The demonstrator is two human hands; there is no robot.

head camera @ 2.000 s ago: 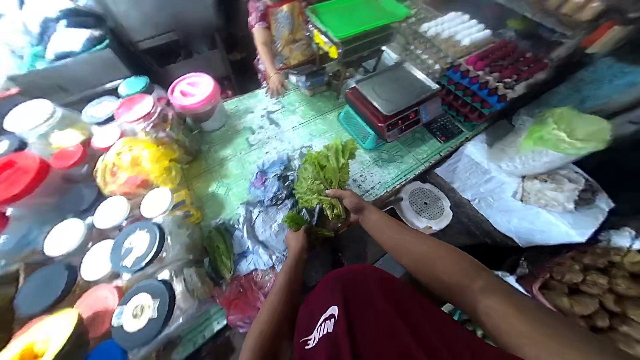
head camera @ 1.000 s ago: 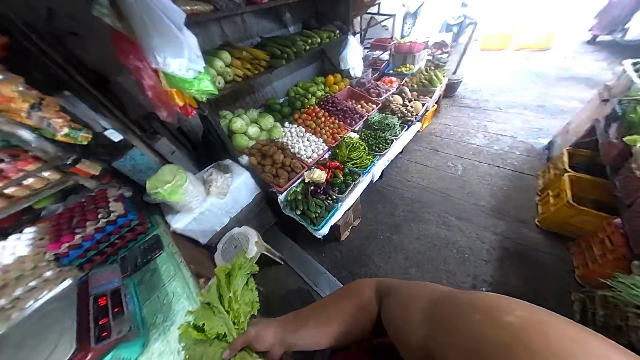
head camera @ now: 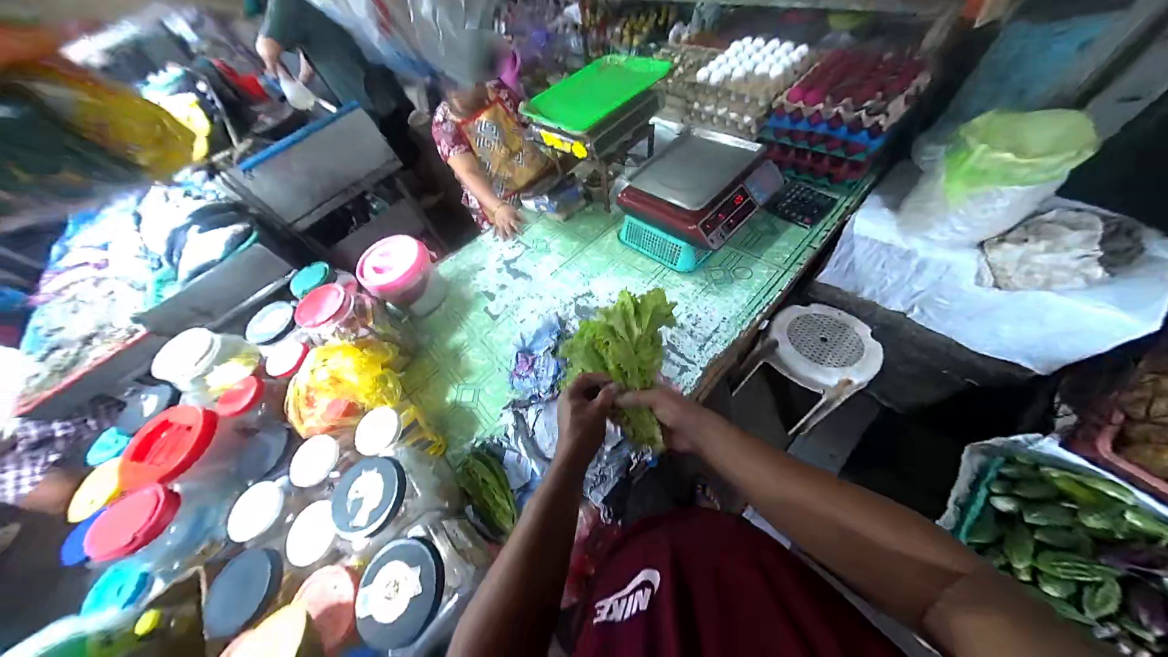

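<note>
A bunch of leafy green lettuce (head camera: 622,342) is upright between my hands over the near edge of the green-patterned table (head camera: 566,265). My right hand (head camera: 666,411) grips its lower part from the right. My left hand (head camera: 589,406) is at its left side, fingers bent against the leaves; whether they close on it cannot be told. Crumpled printed paper or plastic (head camera: 534,429) lies below and left of the hands. More long green leaves (head camera: 488,488) lie beside it. A red digital scale (head camera: 698,192) rests on a teal basket (head camera: 662,245) beyond the lettuce.
Lidded plastic jars (head camera: 315,461) and a yellow plastic bag (head camera: 342,388) crowd the left. Egg trays (head camera: 753,78), a calculator (head camera: 803,201) and a green tray (head camera: 598,91) stand farther back. A person (head camera: 493,151) is across the table. A white plastic stool (head camera: 821,347) is at the right.
The view swung right to the vegetable stand and back. My right hand has held the lettuce throughout; my left hand, out of view one second ago, is at the lettuce again.
</note>
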